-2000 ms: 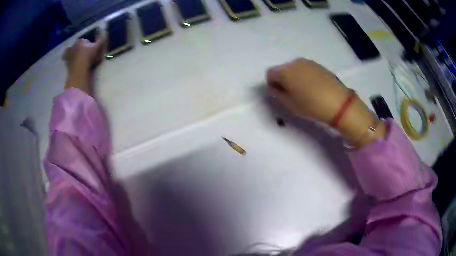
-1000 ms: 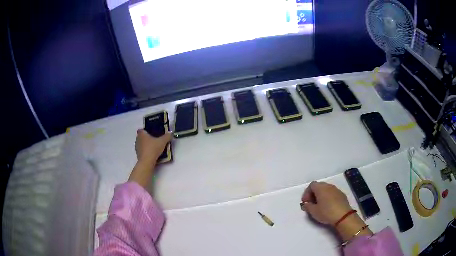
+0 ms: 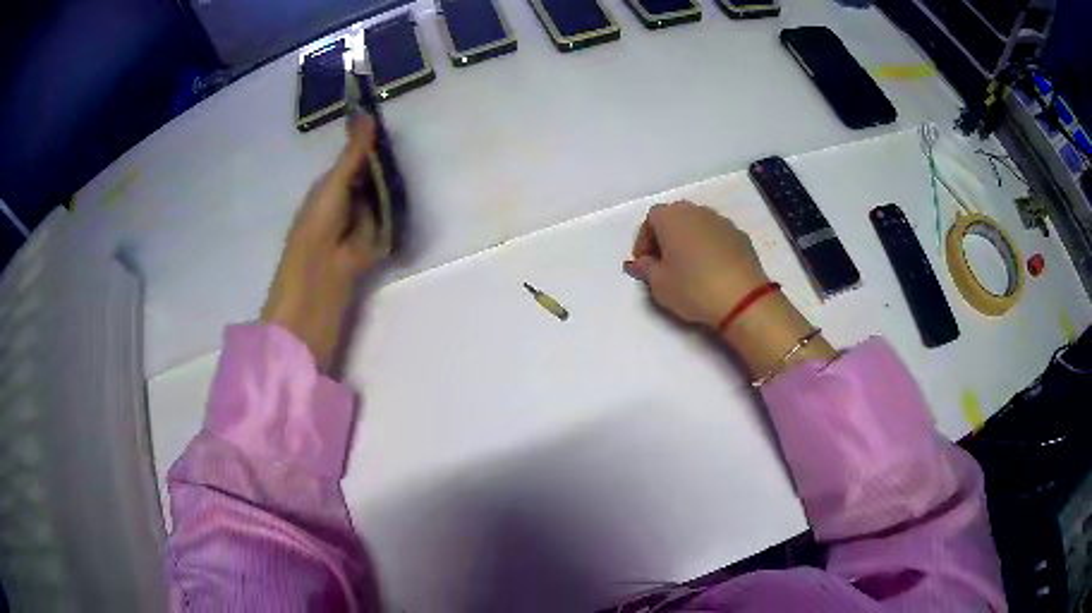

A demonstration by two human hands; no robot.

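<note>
My left hand [image 3: 329, 228] holds a dark slab-like device [image 3: 383, 180] with a yellow-beige edge, tilted on its side above the table at left; it is blurred. My right hand [image 3: 701, 263] is over the white sheet right of centre, its fingers curled with the tips pinched together; whether something small is between them cannot be told. A small yellow piece with a thin dark tip [image 3: 547, 301] lies on the white sheet [image 3: 623, 407] between the hands.
Several similar devices [image 3: 477, 29] stand in a row along the back edge. A black slab [image 3: 837, 76] lies back right. Two remote controls [image 3: 805, 224] [image 3: 914, 274], a tape roll [image 3: 1015, 266] and a thin cable [image 3: 934, 180] lie at right. A whitish ribbed block [image 3: 78, 431] is at left.
My left hand has lifted the device off the left end of the row and brought it nearer, turned on its side. My right hand stays beside the remotes. The view has tilted down.
</note>
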